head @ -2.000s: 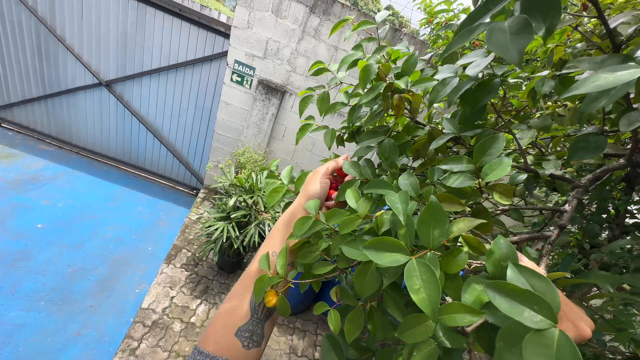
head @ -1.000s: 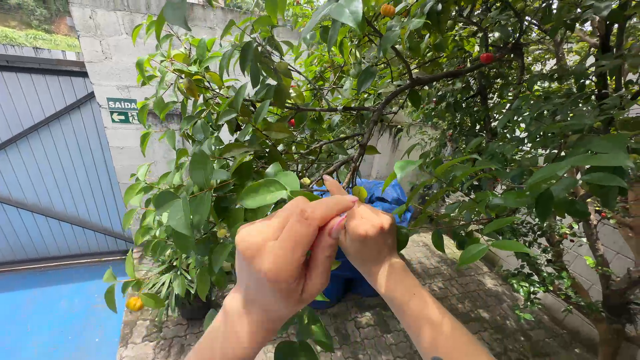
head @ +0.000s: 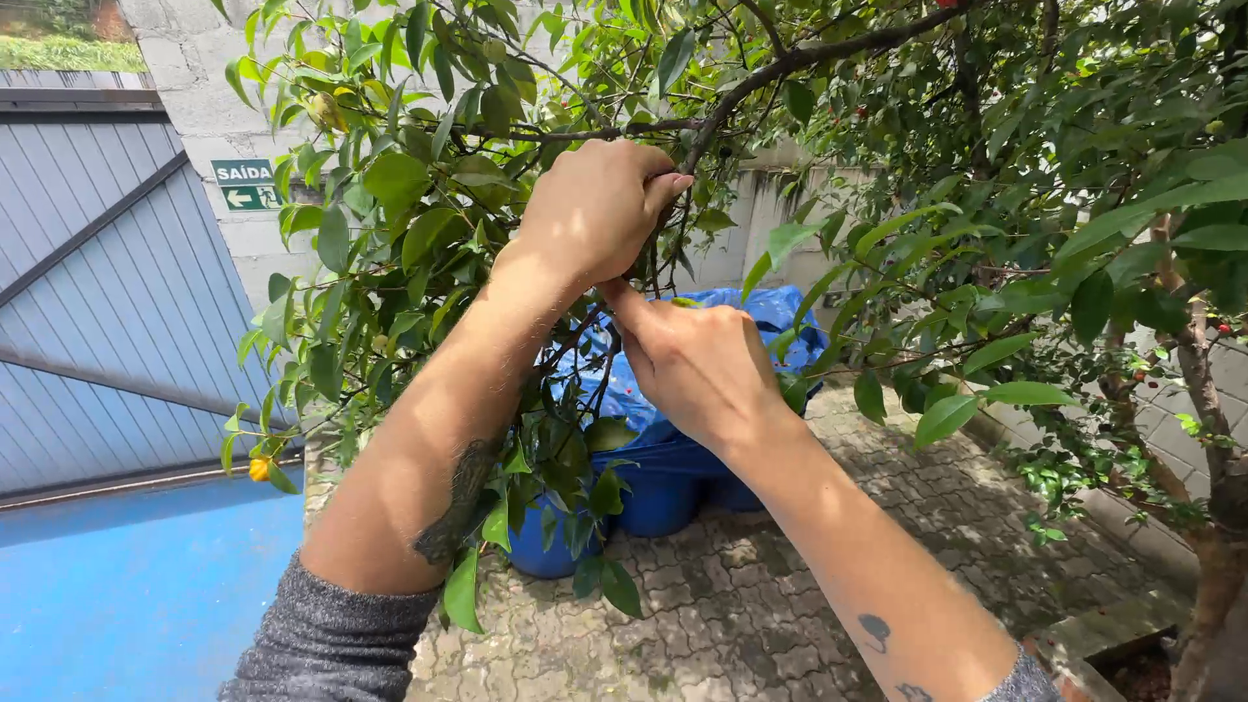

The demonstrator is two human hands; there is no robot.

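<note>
My left hand (head: 600, 210) is raised among the leaves at a thin tree branch (head: 717, 112), its fingers bent; what lies inside them is hidden. Just below and to the right, my right hand (head: 697, 366) points its index finger up to the underside of the left hand, and its other fingers curl out of sight. Leafy twigs (head: 575, 458) hang beneath my hands. An orange fruit (head: 259, 469) hangs at the lower left, and a red one (head: 946, 3) shows at the top edge.
Behind the twigs stand blue barrels (head: 658, 497) with a blue plastic sheet (head: 770, 312) on top. A block wall (head: 200, 107) bears an exit sign (head: 246, 185), beside a blue metal gate (head: 88, 283). Another tree trunk (head: 1214, 585) rises at the right from the paving (head: 858, 585).
Red fruit seen by my left hand two seconds ago is not visible there now. Since one second ago, my left hand has moved up to the branch, above my right hand. The view has shifted.
</note>
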